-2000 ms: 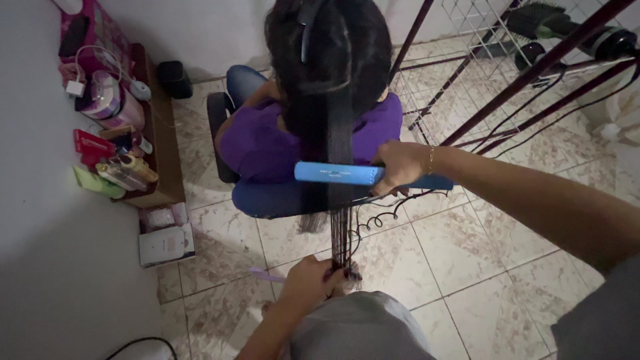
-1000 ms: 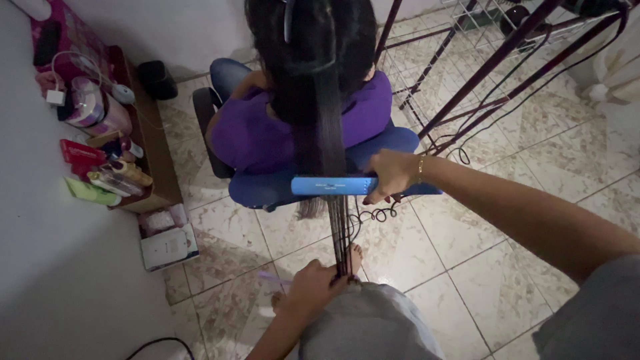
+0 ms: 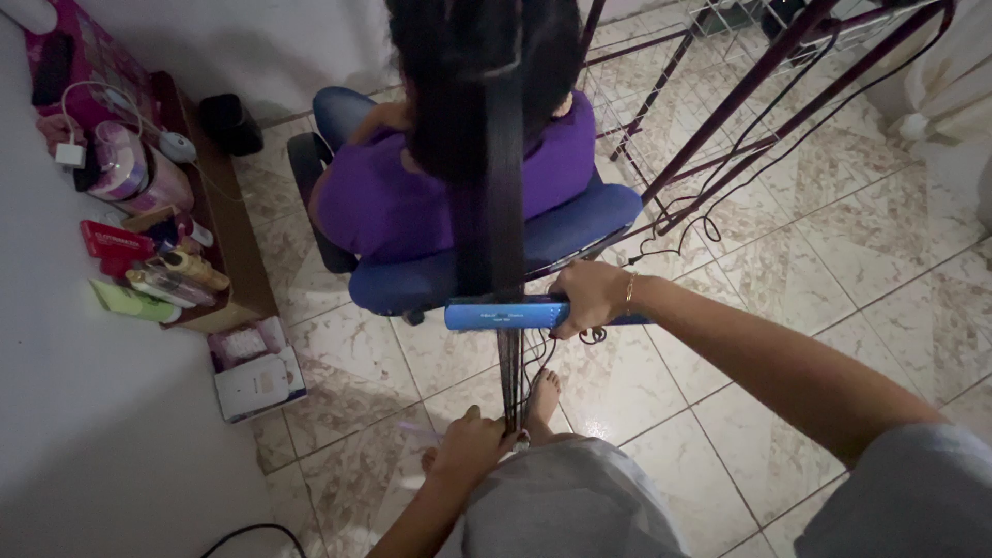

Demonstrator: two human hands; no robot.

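A person in a purple top [image 3: 380,205] sits with their back to me on a blue padded chair [image 3: 403,283]. A long straight section of dark hair [image 3: 505,186] hangs from the head toward me. My right hand [image 3: 593,298] grips a blue hair straightener [image 3: 504,314], whose plates lie across that section below the chair's backrest. Lower down, my left hand [image 3: 474,442] holds the hair's ends, drawn into a narrow bundle, near a lilac thin handle, perhaps a comb [image 3: 418,428]. The plates' inner faces are hidden.
To the left, a brown shelf [image 3: 232,263] carries bottles, tubes and a pink container [image 3: 147,170]; an open box [image 3: 260,380] adjoins it. A black bin [image 3: 231,124] stands by the wall. On the right are a dark red metal rack [image 3: 736,116] and a looping black cord [image 3: 709,225].
My right hand and the straightener have moved down the hair section, away from the head, and now sit below the backrest. My left hand still holds the ends.
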